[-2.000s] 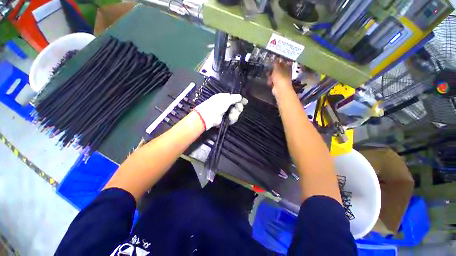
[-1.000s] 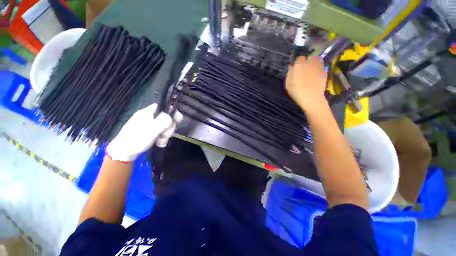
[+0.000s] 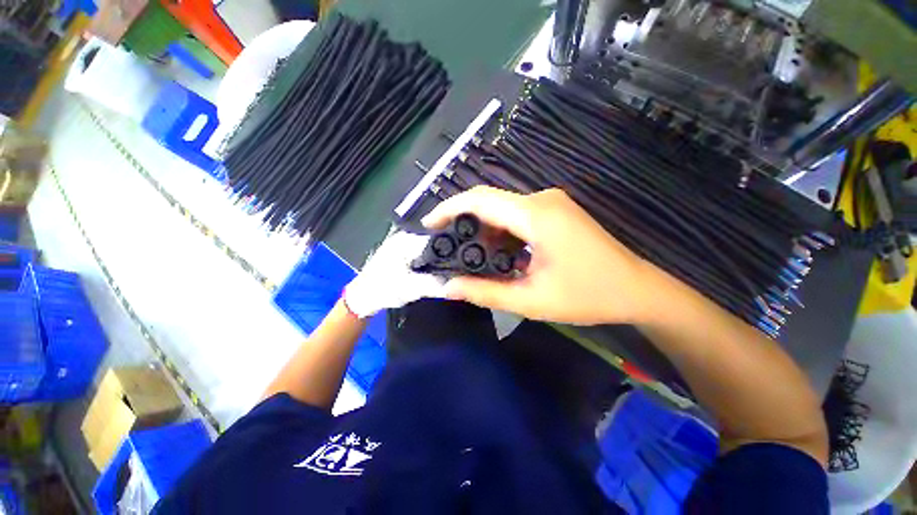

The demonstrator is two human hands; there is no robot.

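Note:
My left hand [image 3: 397,272], in a white knit glove, grips a small bundle of black molded cables [image 3: 471,244]. My bare right hand [image 3: 543,251] is closed around the same bundle, whose round ends point up at the camera. The rest of the bundle is hidden by my hands. Many loose black cables [image 3: 644,191] with stripped coloured tips lie in rows on the dark table. A silvery loading bar [image 3: 448,158] lies at their left with several pegs along it. A neat pile of molded cables [image 3: 337,121] lies on the green surface.
The lower mold [image 3: 704,65] of the machine is at the top right, between steel posts. A white scrap bucket [image 3: 895,402] with black tangled bits is at the lower right. Another white bucket [image 3: 263,62] is beyond the green surface. Blue bins [image 3: 659,453] are below the table.
My right hand has moved from the mold down to the bundle and grips it with my left. The bundle's round ends now face the camera. The view has shifted left.

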